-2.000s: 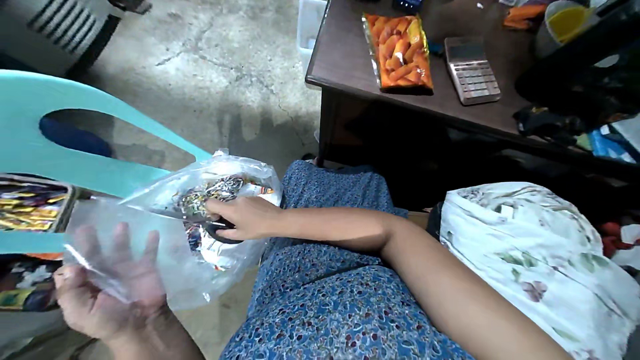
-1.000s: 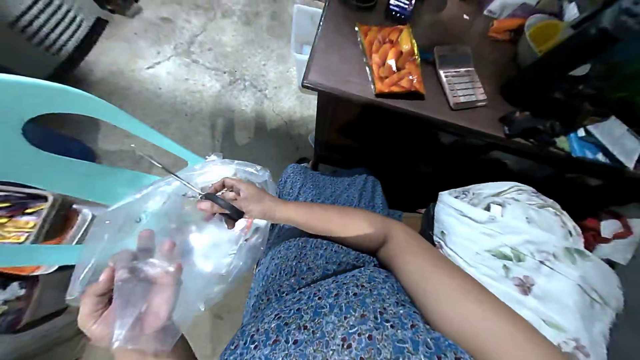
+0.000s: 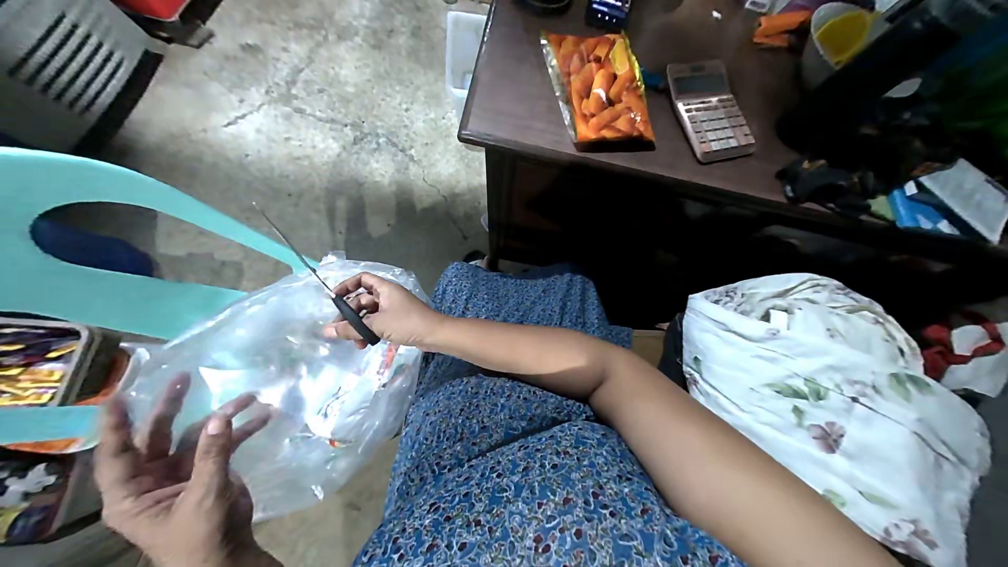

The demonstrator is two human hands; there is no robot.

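My right hand is closed around the black handles of a pair of scissors, whose metal blades point up and to the left. Beneath it a large clear plastic bag spreads over the seat area of a turquoise plastic chair and beside my lap. Small printed items show dimly through the bag. At the lower left, my left hand has its fingers spread in front of the bag's left edge; whether it touches the plastic cannot be told.
A dark wooden table holds an orange snack-like packet, a calculator and a phone. White floral cloth lies to the right. Trays of small wrapped packets stand at the left beside the chair.
The scissors, earlier reaching into the bag, are now above it with their blades clear. My left hand has let the raised plastic drop and its fingers have spread.
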